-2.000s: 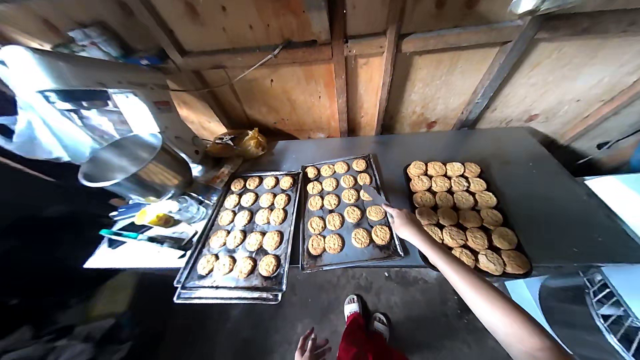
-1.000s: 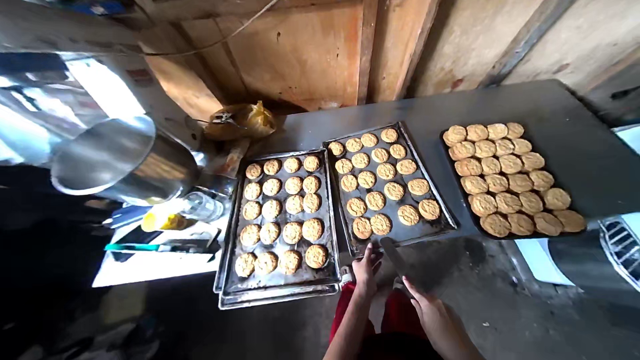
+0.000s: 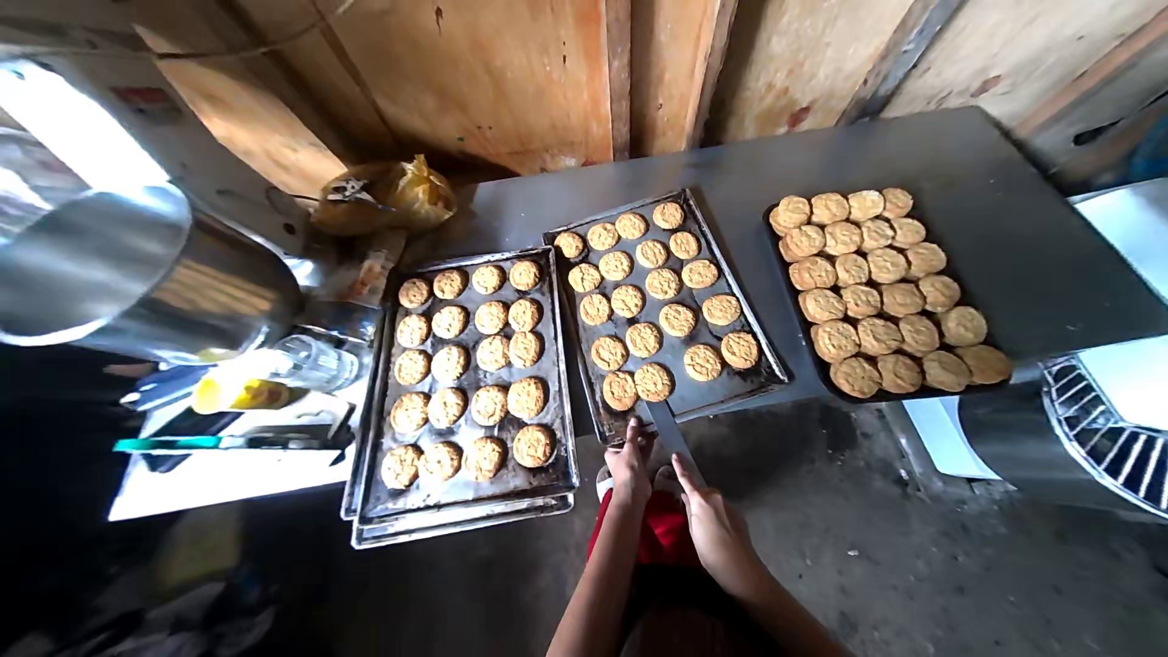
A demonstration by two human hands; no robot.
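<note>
My right hand (image 3: 707, 511) grips a metal spatula (image 3: 668, 429), whose blade reaches a round cookie (image 3: 653, 381) near the front edge of the middle baking tray (image 3: 748, 382). My left hand (image 3: 630, 461) is at that tray's front rim, beside the spatula; its fingertips seem to touch the rim. Several rows of cookies lie spaced apart on this tray. To the left, more cookies lie on the top one of some stacked baking trays (image 3: 474, 506). On the right, a dark tray (image 3: 794, 310) holds cookies packed close together and overlapping.
At the left are a large metal bowl (image 3: 228, 292), a clear glass (image 3: 315, 363) and a green-handled tool (image 3: 173, 444). A yellowish plastic bag (image 3: 420, 196) lies by the wooden wall (image 3: 493, 82). A round wire guard (image 3: 1095, 438) stands below the metal table (image 3: 940, 173) at right.
My right hand with the spatula has come from the middle tray's right side to its front edge. My left hand has risen from below to the front rim. The view has moved closer.
</note>
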